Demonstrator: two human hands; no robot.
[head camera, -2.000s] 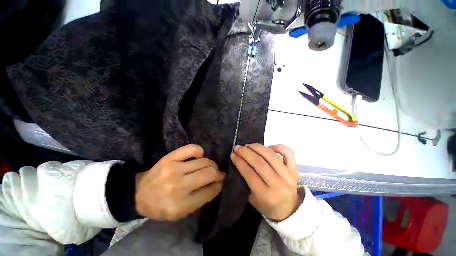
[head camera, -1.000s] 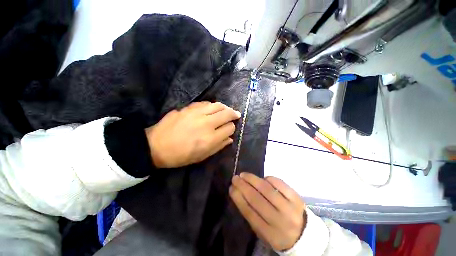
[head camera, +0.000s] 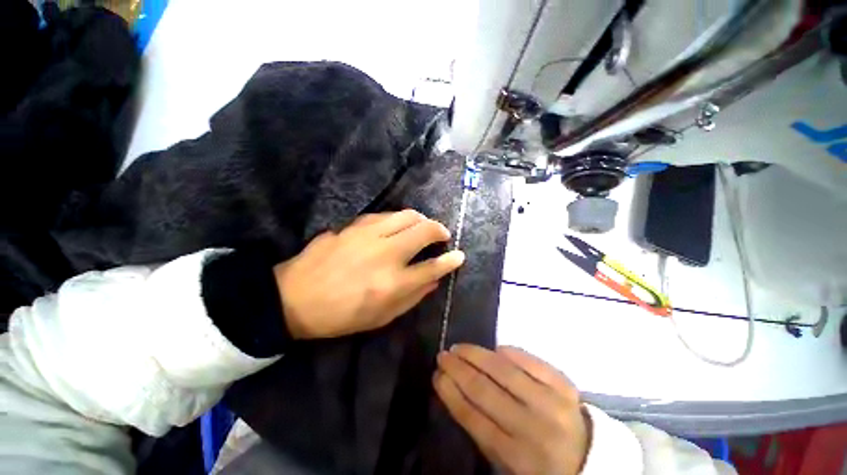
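Note:
A dark mottled garment (head camera: 279, 158) spreads left of the needle and hangs over the table's front edge. A thin pale seam line (head camera: 452, 299) runs down it from the presser foot (head camera: 471, 173), which rests on the cloth. My left hand (head camera: 367, 274) lies on the garment, thumb and forefinger pinched at the seam line below the foot. My right hand (head camera: 513, 404) holds the cloth at the lower end of the visible line, near the table edge, fingertips on the band. The cloth under both hands is partly hidden.
The white sewing machine head (head camera: 743, 102) fills the upper right. Snips (head camera: 618, 276) with orange and yellow handles lie right of the cloth. A smartphone (head camera: 680, 215) with a white cable lies farther right. Crumpled black cloth (head camera: 65, 121) is at the far left. A red object (head camera: 789, 453) shows below the table.
My left hand has moved up from the front edge onto the cloth beside the seam, its fingers now over the line. The view has shifted, showing more of the machine head.

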